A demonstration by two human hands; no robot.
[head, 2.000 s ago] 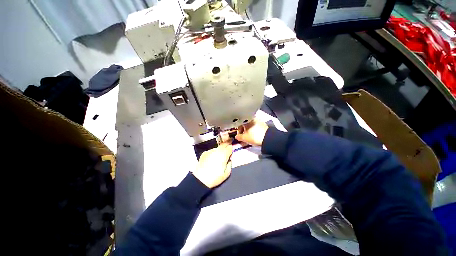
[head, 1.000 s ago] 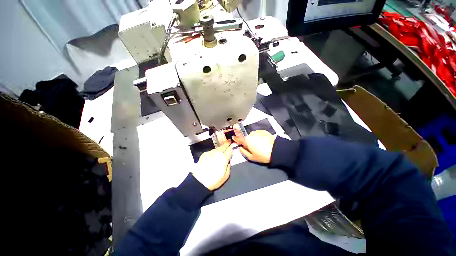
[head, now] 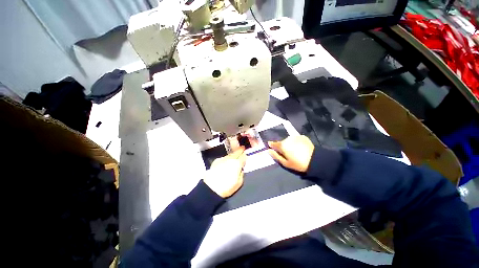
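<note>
A small black square patch (head: 245, 142) lies in the pattern clamp (head: 254, 140), under the cream-white sewing head (head: 231, 86). A dark grey fabric strip (head: 262, 186) lies across the white sheet (head: 176, 167) in front of the clamp. My left hand (head: 226, 174) lies flat at the strip's left part, its fingertips at the clamp's front left edge. My right hand (head: 295, 153) is just right of the clamp, fingers bent towards it; whether it pinches anything is too small to tell.
Loose dark patches (head: 347, 114) lie on dark fabric at the right. A brown cardboard box (head: 415, 128) stands beyond it. Another box (head: 113, 166) with dark pieces is at the left. The control screen (head: 357, 11) is at the back right, near red goods (head: 446, 44).
My right hand has moved right, away from the clamp and the patch. The black patch now shows more fully. My left hand has stayed nearly in place.
</note>
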